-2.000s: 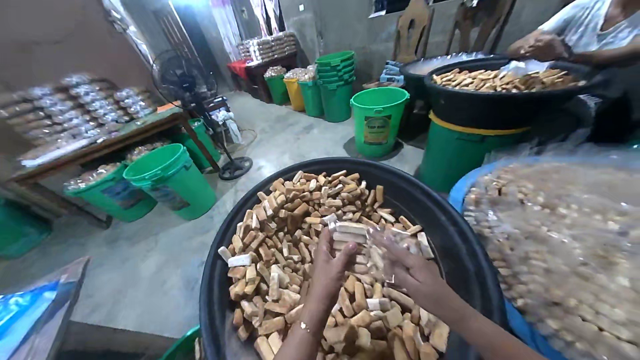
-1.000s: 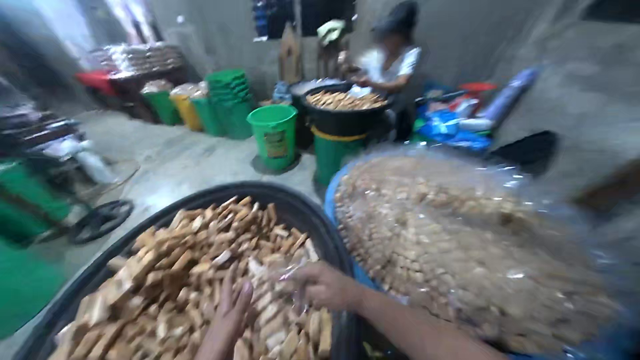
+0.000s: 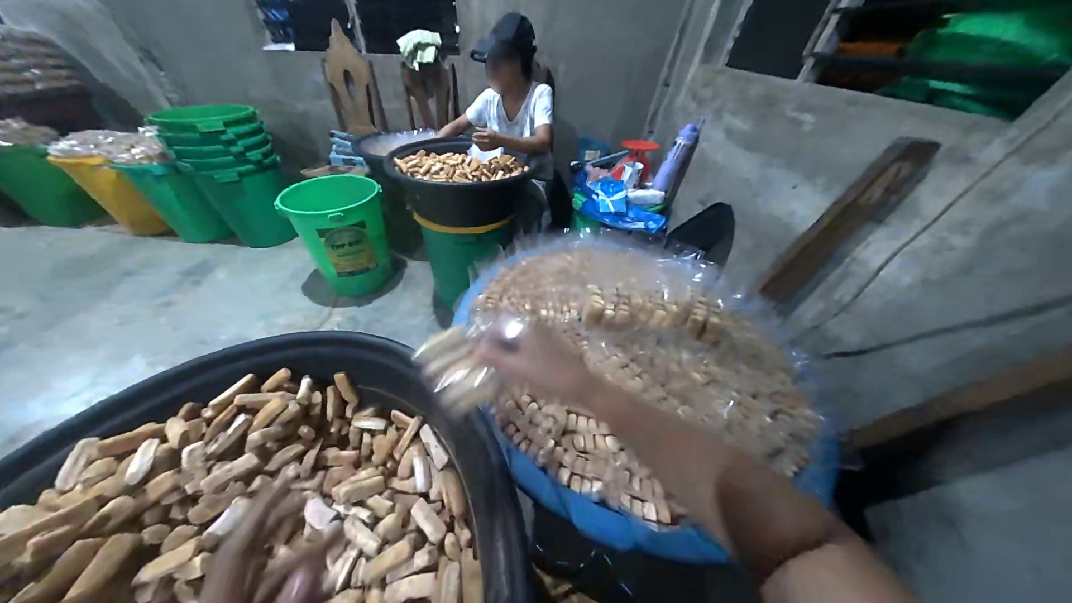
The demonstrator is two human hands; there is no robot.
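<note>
My right hand [image 3: 532, 356], blurred, grips a clear plastic pack of biscuit sticks [image 3: 456, 368] above the gap between two tubs. Low in the view my left hand [image 3: 276, 544], also blurred, is over the loose biscuit sticks [image 3: 360, 486] in a black round tub [image 3: 494, 494]; whether it holds any cannot be seen. To the right stands a blue tub [image 3: 586, 519] heaped with biscuit sticks in clear plastic packs [image 3: 670, 377], partly behind my right forearm.
A person [image 3: 515, 109] sits behind another black tub of sticks [image 3: 461, 197]. A green bucket [image 3: 335, 234] stands on the floor, with stacked green buckets [image 3: 218, 176] farther left. A wooden plank [image 3: 846, 222] leans on the wall at right.
Both hands were close together over the loose sticks; now my right hand is off to the right, by the blue tub, with the plastic pack. The view has swung right.
</note>
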